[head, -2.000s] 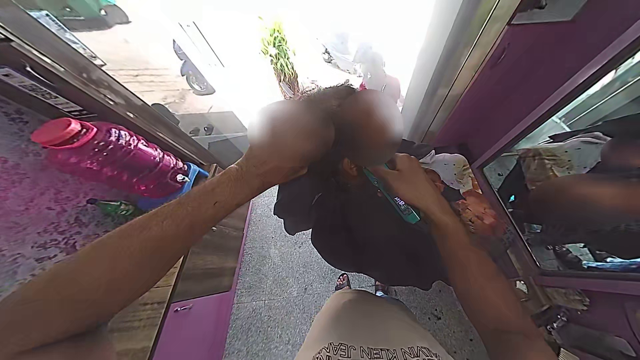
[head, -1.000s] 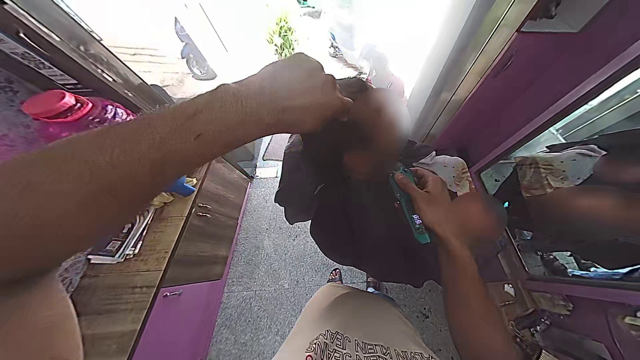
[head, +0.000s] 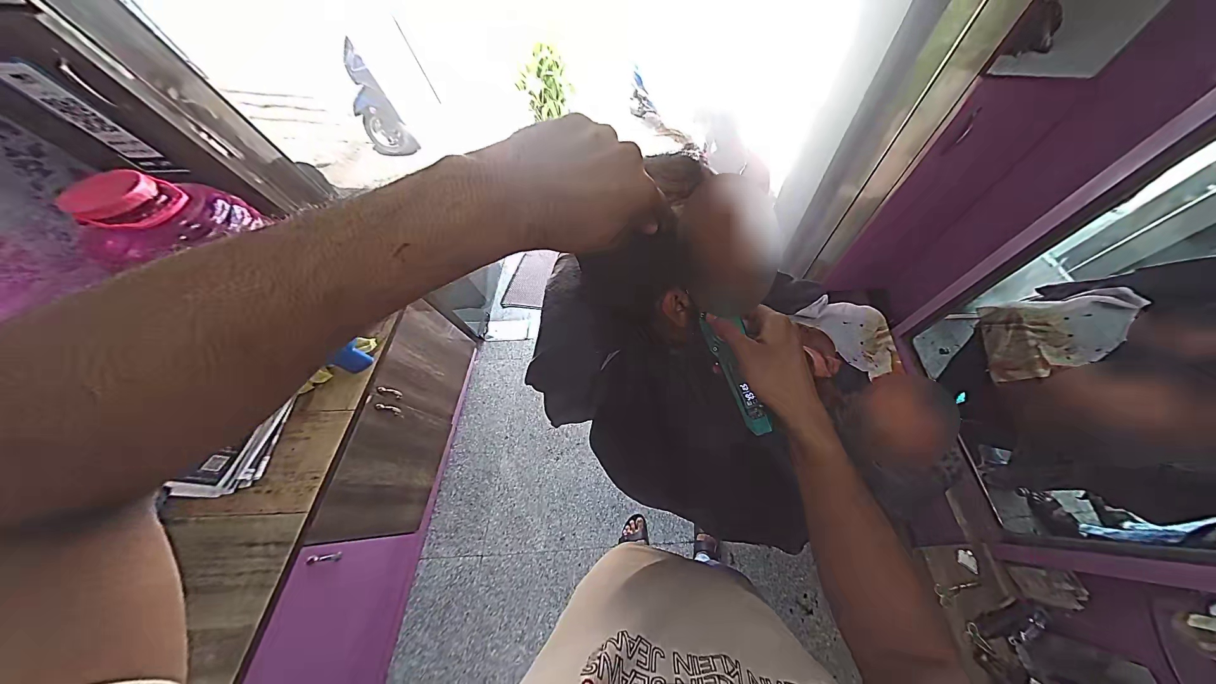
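A seated person in a black cape (head: 693, 446) is in front of me, head tilted and face blurred. My left hand (head: 589, 185) rests with curled fingers on the top of the person's dark hair (head: 632, 275); whether it grips hair or anything else is hidden. My right hand (head: 769, 361) is closed around a teal electric trimmer (head: 736, 385) with a small lit display. The trimmer's upper end is at the side of the face, just right of the ear (head: 674, 308), and its lower end points down over the cape.
At left, a wooden counter (head: 285, 465) holds magazines (head: 242, 461) and a blue object (head: 353, 354); a pink plastic jar (head: 171, 214) stands farther back. A mirror (head: 1073, 408) and purple cabinets line the right. A stained cloth (head: 855, 332) lies beside the person.
My left hand has shifted from the back of the head to its top, its forearm now crossing in front of the pink jar. The trimmer stays in my right hand near the face.
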